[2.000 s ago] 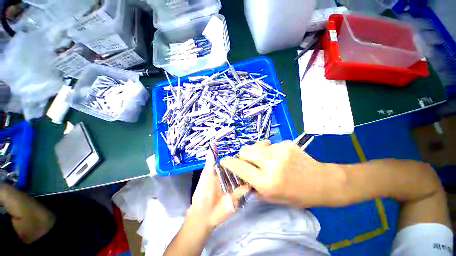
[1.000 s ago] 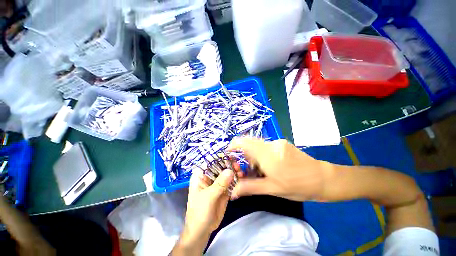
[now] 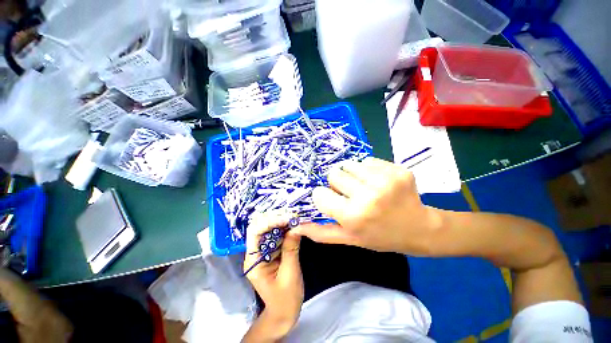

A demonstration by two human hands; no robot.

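Note:
My left hand (image 3: pixel 276 249) holds a bundle of slim metal rods (image 3: pixel 270 241), their round ends facing up towards me; one thin dark piece sticks out at the lower left. My right hand (image 3: pixel 375 201) is beside it, fingers curled and thumb reaching to one rod end a little apart from the bundle. A slim dark two-pronged tool (image 3: pixel 419 157) shows behind my right hand and appears held in it; the grip is hidden. The blue tray (image 3: pixel 216 194) behind my hands is heaped with similar rods.
Behind the tray are a clear parts box (image 3: pixel 224 107), stacked boxes and a tall white container (image 3: pixel 362 50). Left are a box of white pieces (image 3: pixel 181 164) and a scale (image 3: pixel 104 224). Right are a printed sheet (image 3: pixel 435 177) and a red tray (image 3: pixel 486 115). Another person's arm shows lower left.
The left-hand bundle has turned from side-on to ends facing up. My right fingers have shifted off the bundle and up over the tray's edge. The dark tool now shows over the sheet.

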